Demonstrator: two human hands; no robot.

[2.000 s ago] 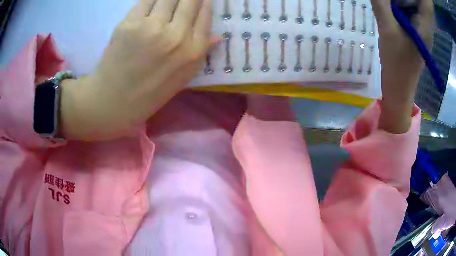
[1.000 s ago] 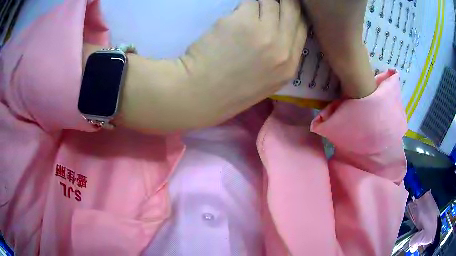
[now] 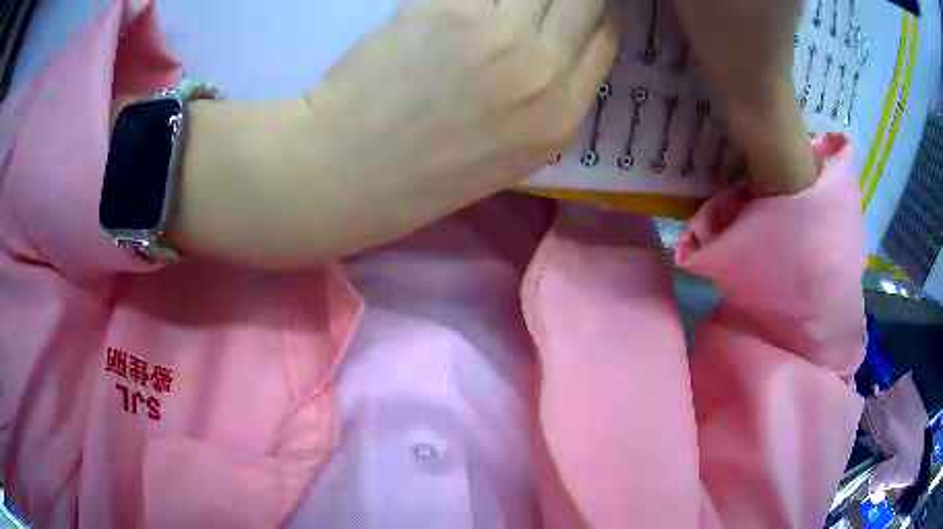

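Observation:
The off-white holding board (image 3: 662,178) lies at the top centre, partly under both hands. Small double-ended metal parts (image 3: 632,129) stand in rows on it, each with a round ring at both ends. My left hand (image 3: 465,88) is over the board's left part, its fingers bent and cut off by the top edge. My right hand (image 3: 750,62) is over the board's right part, mostly wrist in view; its fingers are out of the picture at the top. What either hand's fingertips touch is hidden.
Yellow tape (image 3: 891,124) runs along the white bench at right. A grey ribbed stack (image 3: 918,222) is at the right edge. A dark small item (image 3: 906,5) is at the top right. Pink sleeves are at both sides. Dark and blue items show at the lower right.
Since two seconds ago, my right hand has come left and up beside my left, and the blue pen has left view. In the last second, my left hand has shifted slightly left.

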